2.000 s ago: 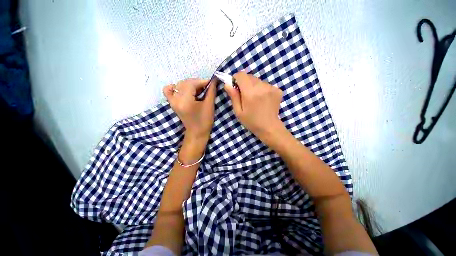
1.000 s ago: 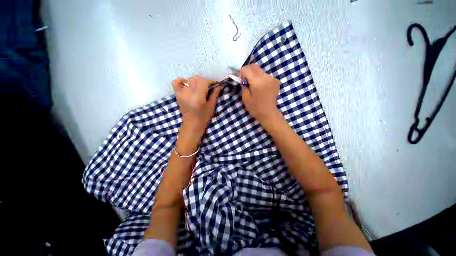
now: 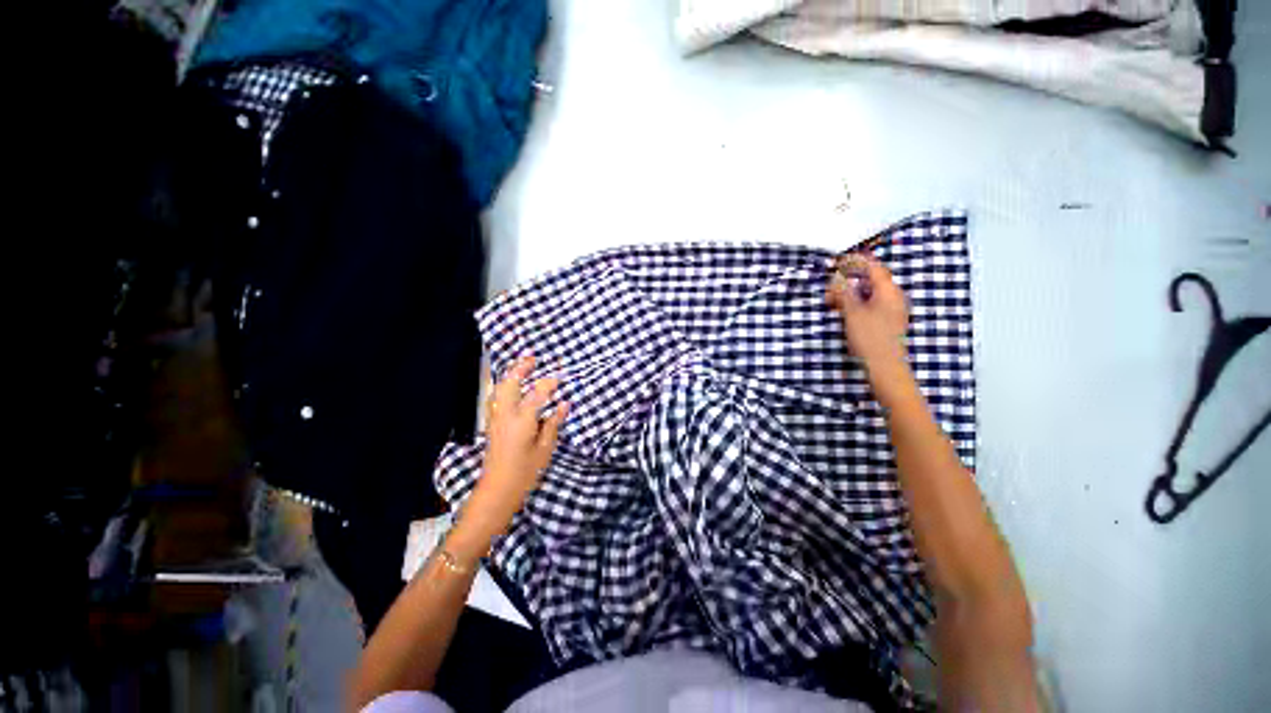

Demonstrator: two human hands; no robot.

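Observation:
The jacket's navy-and-white checked lining (image 3: 781,320) is spread in front of me, bunched toward my body. My right hand (image 3: 871,300) is at the top hem, fingers curled, with a small part of the snips (image 3: 863,288) showing between them. My left hand (image 3: 523,425) lies on the left part of the check with its fingers apart and grips nothing visible.
A black jacket stack (image 3: 356,293) with light round buttons lies at the left, with a teal garment (image 3: 488,84) behind it. A pale garment (image 3: 948,49) lies at the far side. A black hanger (image 3: 1207,376) lies at the right on the white table (image 3: 1073,279).
My left hand has let go of the hem and moved down and left. My right hand has moved right along the hem. The view has shifted, showing the black stack, teal and pale garments.

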